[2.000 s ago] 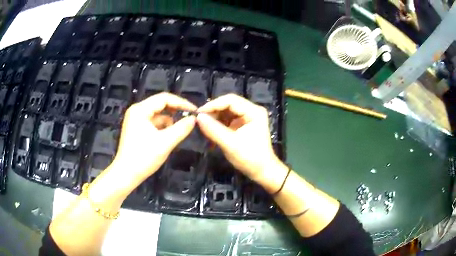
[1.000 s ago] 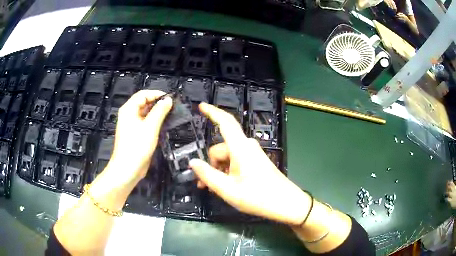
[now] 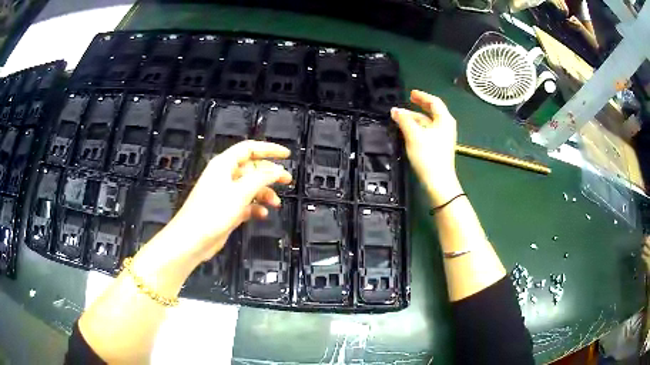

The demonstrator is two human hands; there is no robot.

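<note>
A large black blister tray (image 3: 299, 302) with three rows of pockets lies in front of me, holding black plastic housings. A housing (image 3: 383, 82) sits in the top right pocket. My right hand (image 3: 426, 132) is just right of that pocket, fingers apart and holding nothing visible. My left hand (image 3: 235, 192) hovers over the middle of the tray, fingers spread and empty. At the lower left, one housing (image 3: 91, 196) lies crosswise over others.
A yellow rod (image 3: 504, 159) lies right of the tray, partly behind my right hand. A white fan (image 3: 501, 73) stands upper right. Loose small parts (image 3: 539, 286) lie lower right. White paper (image 3: 196, 333) is under my left forearm. Another black tray (image 3: 28, 142) is far left.
The housing that was between my hands is out of them. The top right pocket, empty before, now holds a housing. My right hand has moved up and right; my left hand has opened.
</note>
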